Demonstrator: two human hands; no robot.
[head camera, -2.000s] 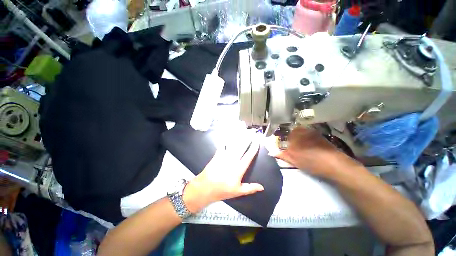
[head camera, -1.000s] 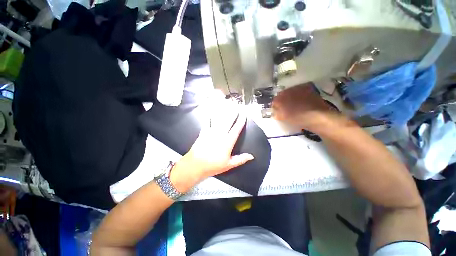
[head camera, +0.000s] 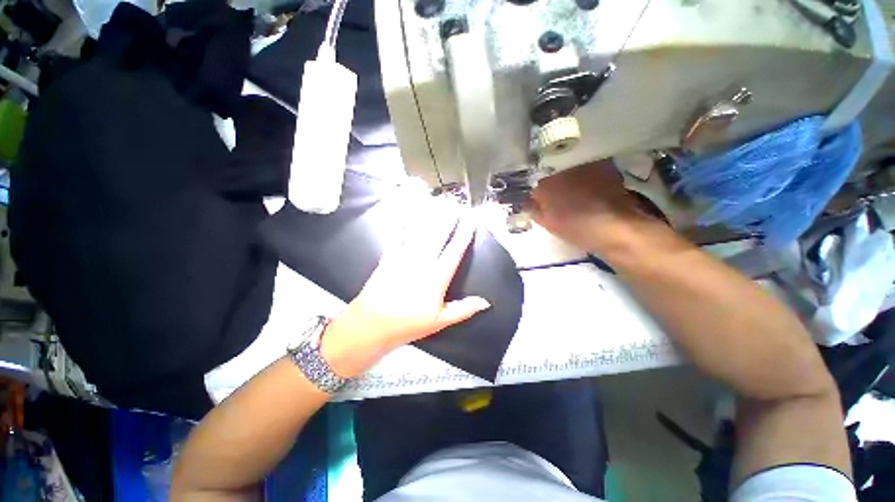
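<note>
A black fabric piece (head camera: 481, 324) lies on the machine bed, its pointed corner at the table's front edge. My left hand (head camera: 397, 289) lies flat on it, fingers spread, fingertips washed out by the lamp's glare near the needle. My right hand (head camera: 579, 211) is beside the needle area, under the cream sewing machine head (head camera: 628, 88); its fingers are partly hidden by machine parts, so I cannot tell what they hold. The presser foot area (head camera: 481, 201) is very bright.
A large black fabric pile (head camera: 128, 225) is at the left. A white lamp (head camera: 322, 137) hangs left of the needle. A blue stringy tuft (head camera: 775, 176) hangs on the machine's right side. Crumpled white material (head camera: 854, 279) is at far right. The ruled table edge (head camera: 589, 358) runs in front.
The view has shifted closer and downward, so the machine head appears larger and higher. My left hand remains flat on the fabric and my right hand remains beside the needle area.
</note>
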